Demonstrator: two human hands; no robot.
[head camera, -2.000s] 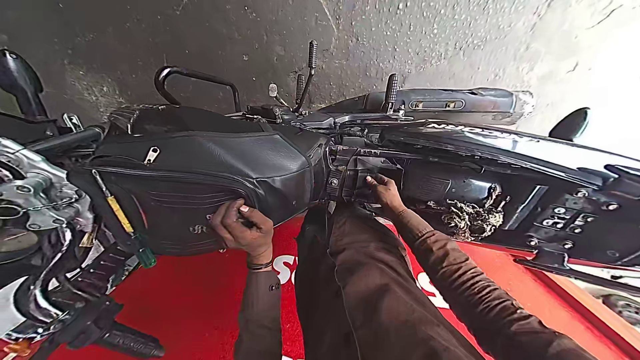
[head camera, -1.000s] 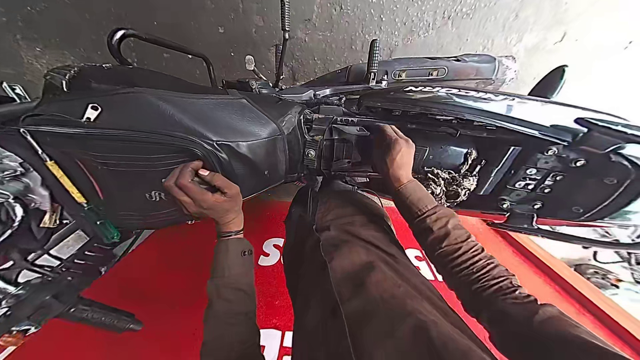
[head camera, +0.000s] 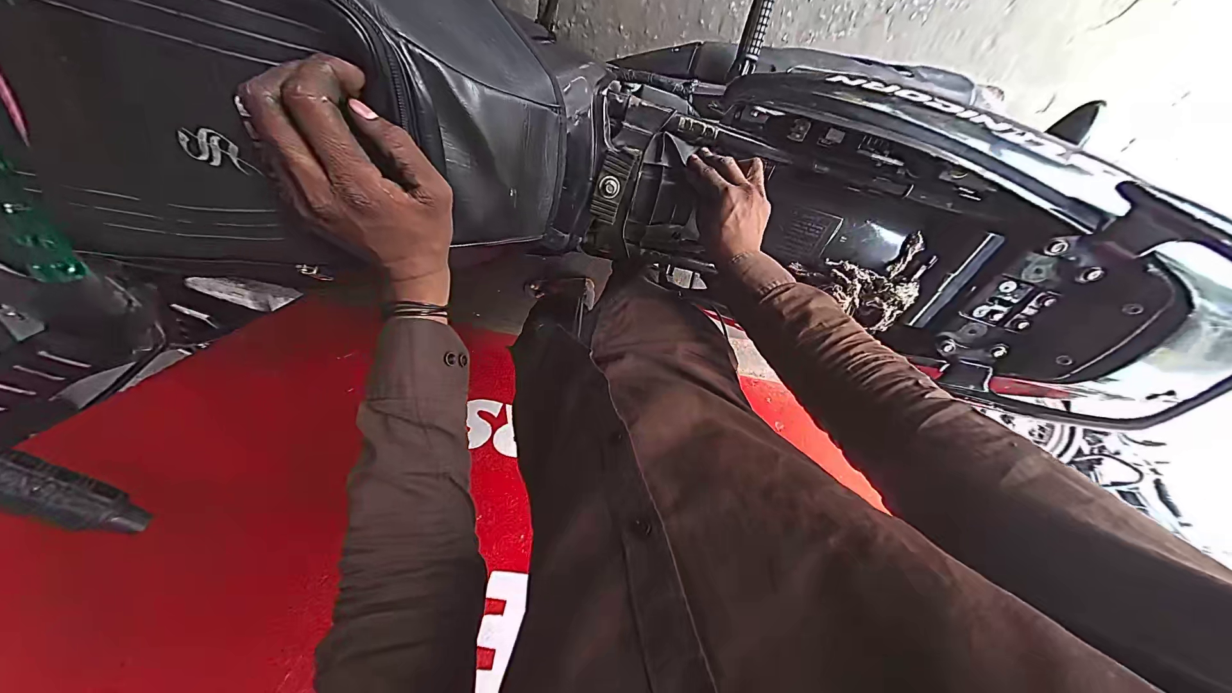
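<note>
A motorcycle lies across the view, its black tank cover (head camera: 491, 125) at the left and the open compartment under the seat (head camera: 804, 231) at the right. My left hand (head camera: 351, 168) rests on the zipped part of the cover with its fingers curled; whether it holds something small cannot be seen. My right hand (head camera: 733, 202) reaches into the front of the compartment, its fingertips at a black plastic part (head camera: 669, 183) beside a strap with a round metal fastener (head camera: 609, 187). What those fingertips grip is hidden. A tangled clump of fibres (head camera: 871, 289) sits behind my right wrist.
At the left edge, the green handle (head camera: 43, 231) of a screwdriver lies against the cover. A black handlebar grip (head camera: 72, 493) juts over the red floor covering (head camera: 221, 539). The rear grab rail (head camera: 1145, 419) curves around the tail. A grey wall or floor (head camera: 924, 34) lies beyond the motorcycle.
The view has come closer to the compartment. My right hand has turned from a flatter reach to a bent one, fingers down in the compartment's front. My left hand stays on the cover.
</note>
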